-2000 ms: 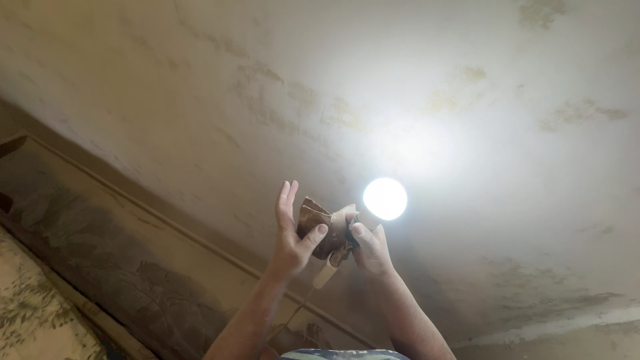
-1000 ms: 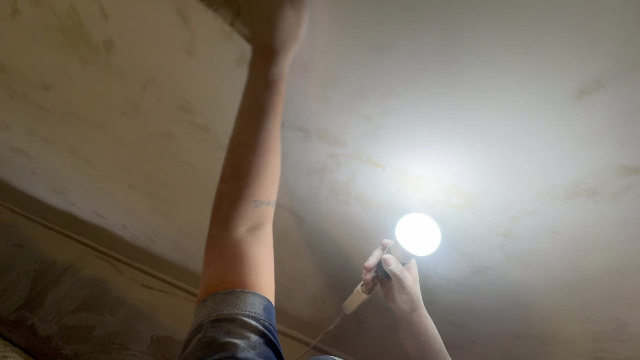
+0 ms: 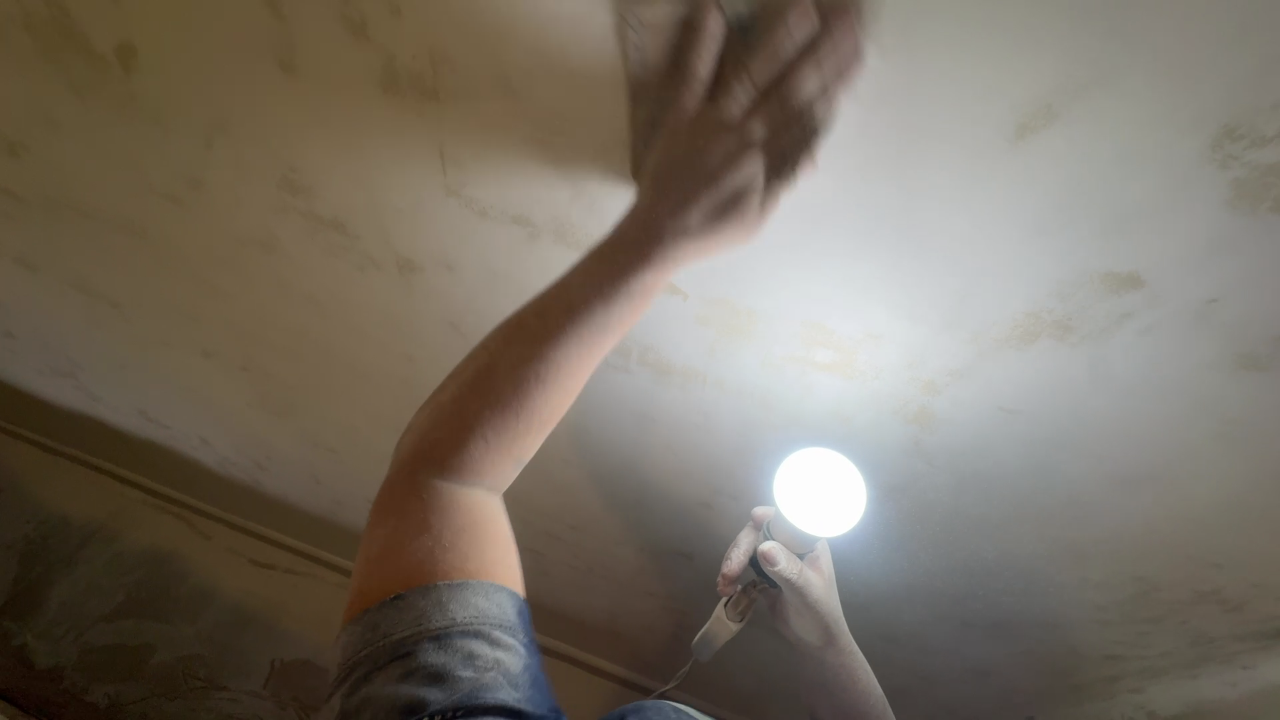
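Note:
My left hand [image 3: 740, 130], blurred by motion, is raised against the plastered ceiling [image 3: 950, 210] at the top of the view. Under its fingers is a brown folded sheet [image 3: 650, 60], which looks like sandpaper; blur and the hand hide much of it. Lower right, my right hand [image 3: 795, 590] holds a lit bulb [image 3: 820, 492] by its dark socket [image 3: 765, 570]. A pale connector [image 3: 722, 628] with a thin cord hangs below that hand. The bulb is below the ceiling and throws a bright patch onto it.
A narrow ledge or moulding [image 3: 180, 500] runs diagonally along the lower left, where the ceiling meets a patchy, darker wall [image 3: 110, 610]. Yellowish stains mark the ceiling. The bulb's cord [image 3: 675, 682] runs down out of view.
Two seconds ago both hands were together at the brown sheet beside the lit bulb. My left hand has since gone up to the ceiling with it; my right hand still holds the lamp.

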